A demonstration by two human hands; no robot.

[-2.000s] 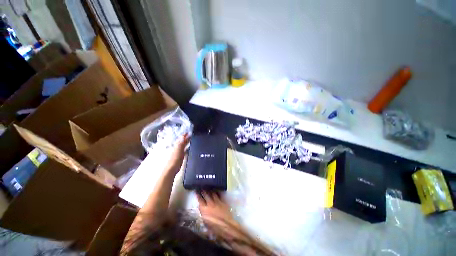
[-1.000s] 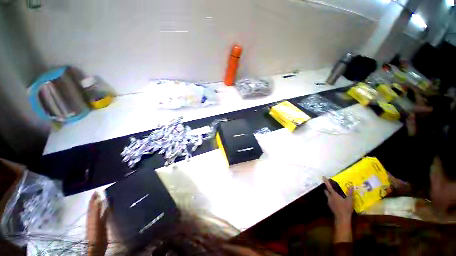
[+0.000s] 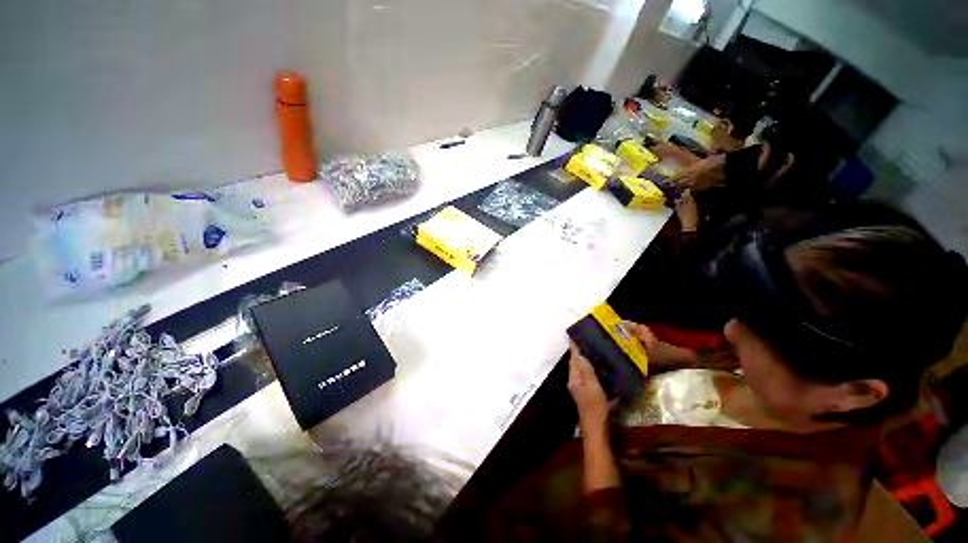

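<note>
A black box [image 3: 202, 501] lies at the lower left, cut off by the bottom edge. Neither of my hands shows; whether they touch this box cannot be seen. Another black box [image 3: 325, 353] with pale lettering lies on the table just beyond it. A tangled heap of white-grey short cables [image 3: 111, 395] lies on the black strip at the left. Dark blurred hair or fuzz covers part of the bottom edge beside the near box.
A co-worker [image 3: 807, 350] at the right holds a black and yellow box [image 3: 610, 350]. A yellow box [image 3: 456, 237], clear plastic [image 3: 517, 202], a grey-silver bag [image 3: 369, 180], an orange bottle [image 3: 295, 127] and a white plastic bag [image 3: 149, 235] are on the table.
The view has swung right; the kettle and cartons left it. My hands and the near box's lettering no longer show. The co-worker's box has turned, showing its black side.
</note>
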